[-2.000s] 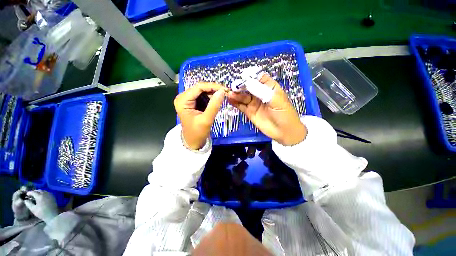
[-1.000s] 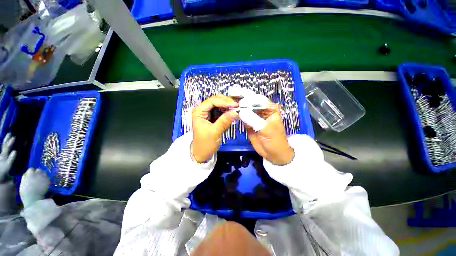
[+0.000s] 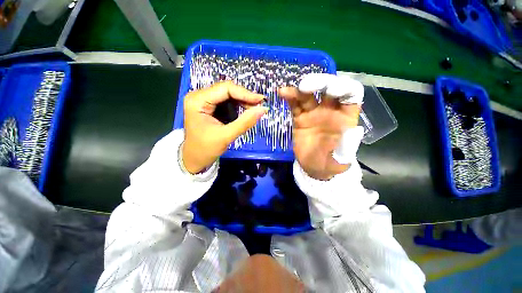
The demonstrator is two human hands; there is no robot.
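Observation:
My left hand (image 3: 214,123) is over the left part of the blue rod tray (image 3: 257,154), thumb and forefinger pinched on a small dark piece (image 3: 264,102) with a bright spot. A dark area shows inside the curl of these fingers; its shape is unclear. My right hand (image 3: 321,129) is over the tray's right side, palm up, fingers apart and slightly curled, with white coverings on several fingers and the thumb. No item shows in it. Silvery rods (image 3: 277,129) fill the tray. The blue black-parts tray (image 3: 252,229) is nearer my lap, with a dark jumble inside.
A clear plastic box (image 3: 380,117) is partly behind my right hand. A thin black strip (image 3: 368,167) lies below it. Blue trays of rods stand at left (image 3: 48,129) and right (image 3: 493,149). A green belt (image 3: 240,23) and a grey post (image 3: 150,34) are beyond. A grey-white sleeve (image 3: 23,223) is at left.
My hands have moved apart; my right hand has opened and turned palm up, away from the left fingertips. The slim bright piece between them is no longer visible. The view has shifted.

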